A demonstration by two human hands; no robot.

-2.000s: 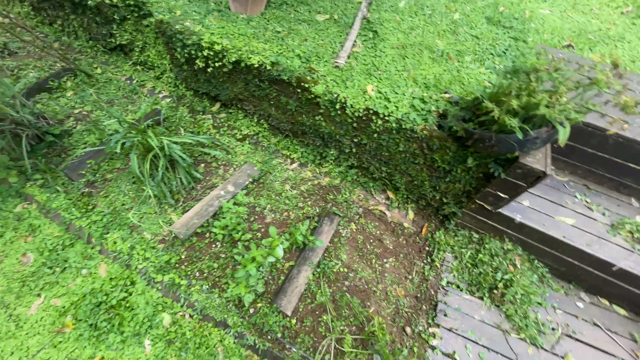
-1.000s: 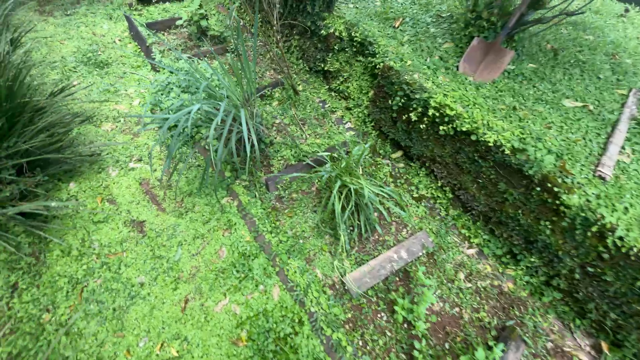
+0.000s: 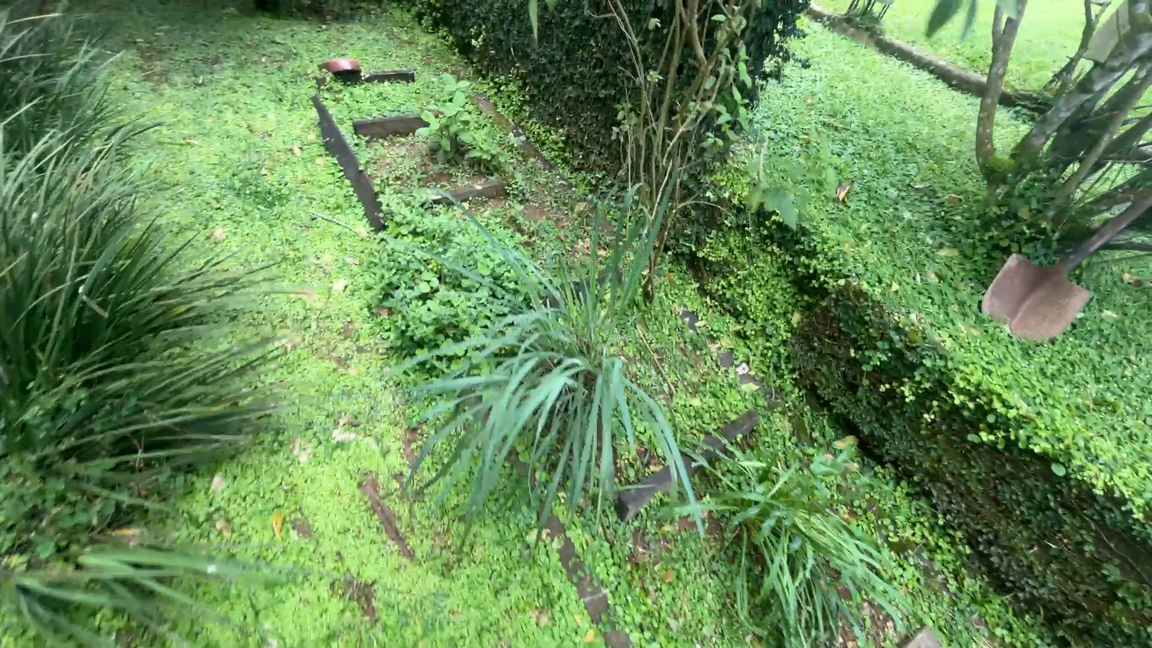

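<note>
Neither my left hand nor my right hand shows in the head view. A rusty shovel blade (image 3: 1037, 299) rests on the raised green bank at the right, its handle running up to the frame's edge. In the middle stands a clump of long-bladed grass (image 3: 576, 387). A smaller grassy clump (image 3: 801, 531) grows at the lower right, beside a dark wooden board (image 3: 688, 466) lying on the ground.
Spiky grass (image 3: 108, 315) fills the left side. Wooden bed edging (image 3: 348, 164) and a reddish-brown bowl-like object (image 3: 342, 68) lie farther back. A leafy bank wall (image 3: 909, 423) runs diagonally at right, below a multi-stemmed shrub (image 3: 1062, 135). Thin upright stems (image 3: 675, 117) stand behind the middle clump.
The view has swung far to the left and up, away from the wooden steps and hanging-over potted plant. No hand shows in any frame.
</note>
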